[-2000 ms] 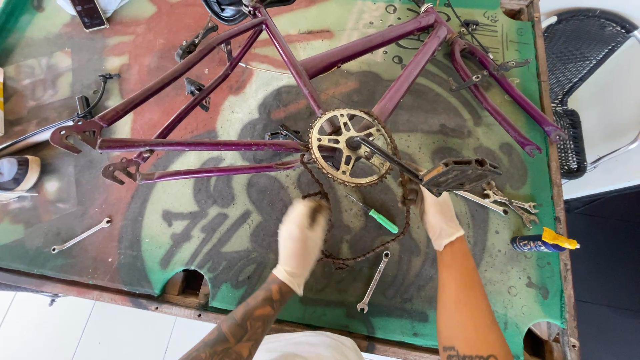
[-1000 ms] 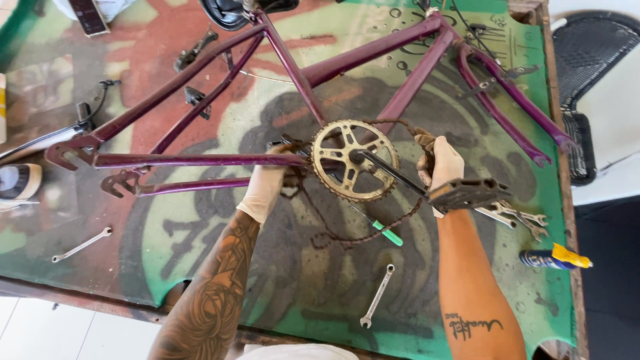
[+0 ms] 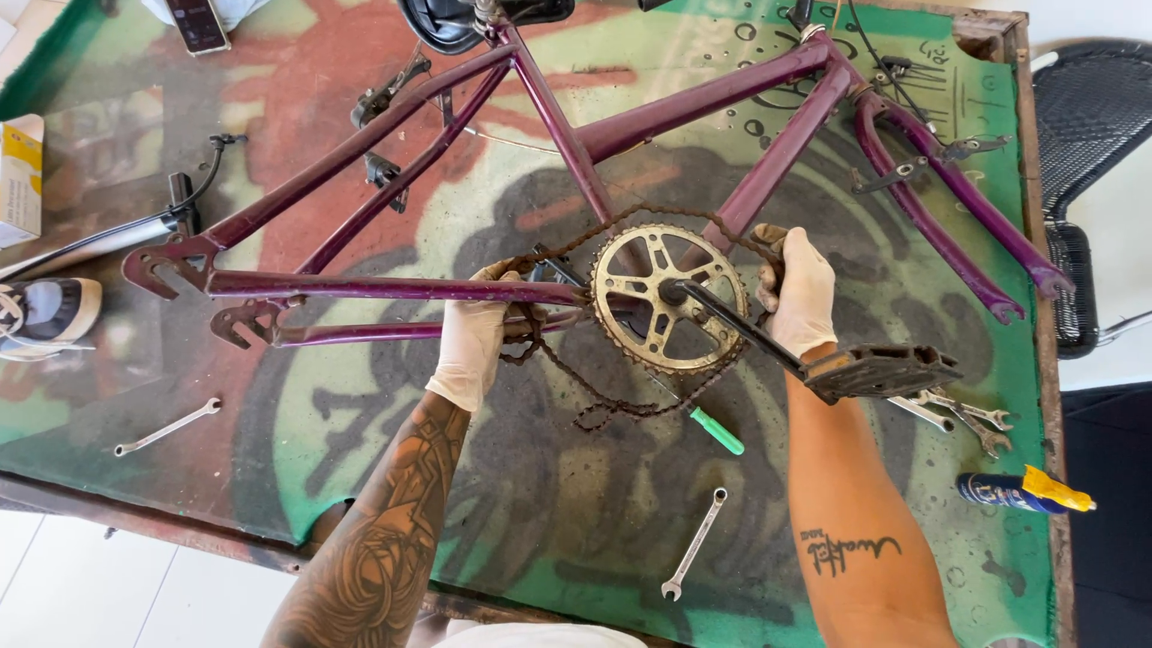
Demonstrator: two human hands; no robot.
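A purple bicycle frame (image 3: 396, 289) lies on the painted table with its chainring (image 3: 669, 299), crank arm and black pedal (image 3: 882, 372) attached. In white gloves with dirty fingertips, my left hand (image 3: 477, 337) grips a rusty bicycle chain (image 3: 585, 384) beside the chainstay, left of the chainring. My right hand (image 3: 796, 286) holds the chain at the chainring's right, near the down tube. Between the hands the chain passes over the top of the chainring, and a loose loop hangs below it. A green-handled screwdriver (image 3: 717, 431) lies under the chainring, its tip partly hidden by the chain.
One combination wrench (image 3: 695, 544) lies near the front edge, another (image 3: 167, 427) at left. Several wrenches (image 3: 967, 416) lie beneath the pedal's right end, near a blue tube with a yellow cap (image 3: 1012, 491). A shoe (image 3: 49, 310) and a phone (image 3: 195, 25) are at left; a black chair (image 3: 1089, 117) stands at right.
My left hand has moved from below the chainring up to the chainstay. The chain, which hung below the chainring, now also runs over its top. My right hand has moved up.
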